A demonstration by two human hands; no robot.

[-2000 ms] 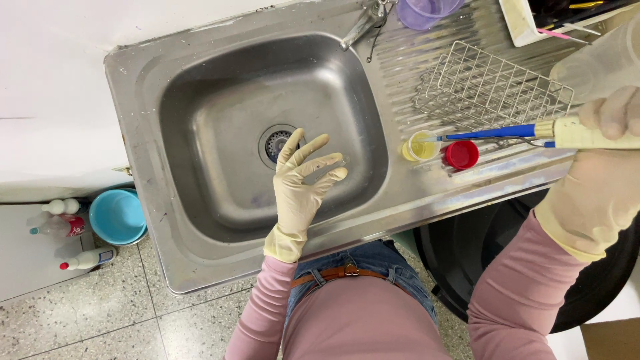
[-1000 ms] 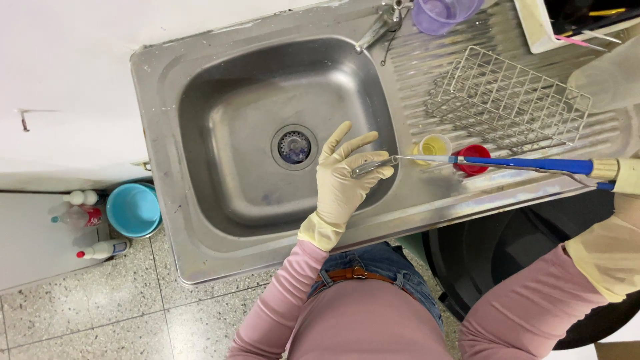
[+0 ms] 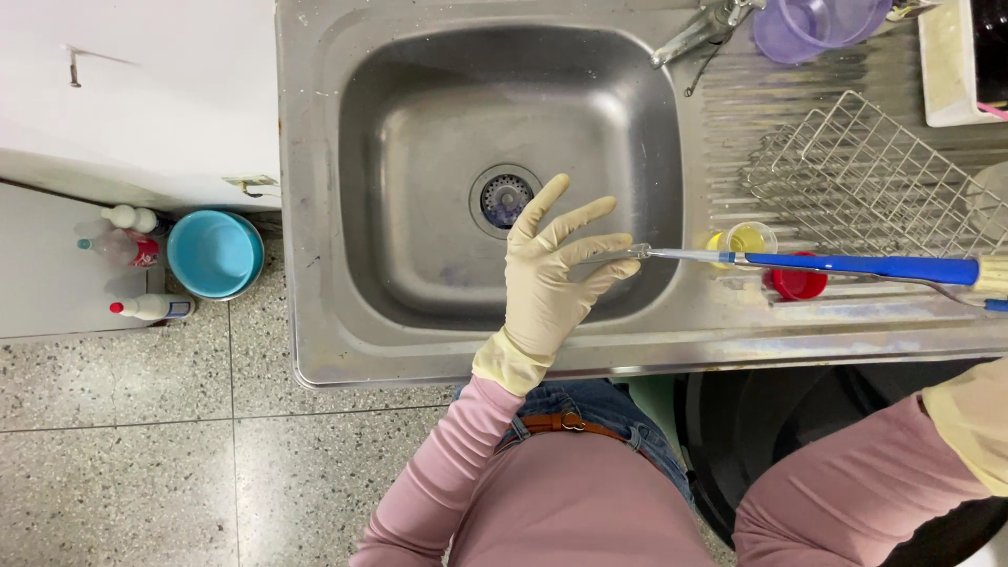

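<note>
My left hand (image 3: 551, 268), in a cream glove above the sink, pinches a small clear tube (image 3: 610, 254) lying nearly level between thumb and fingers. A blue micropipette (image 3: 858, 266) reaches in from the right, its clear tip at the tube's mouth. Only the wrist and glove cuff of my right hand (image 3: 972, 425) show at the right edge; its fingers are beyond the frame, on the pipette's handle side. Behind the pipette, on the drainboard, stand a small cup of yellow liquid (image 3: 748, 240) and a red cap or small cup (image 3: 799, 282).
A steel sink (image 3: 472, 126) with a faucet (image 3: 701, 31) lies below my left hand. On the drainboard are a wire rack (image 3: 874, 173), a purple plastic container (image 3: 811, 27) and a white tray (image 3: 945, 63). A blue basin (image 3: 213, 252) and several bottles stand low at left.
The micropipette has moved left from beside the yellow cup to the tube at my left hand. My right hand has mostly left the view on the right. The view has shifted.
</note>
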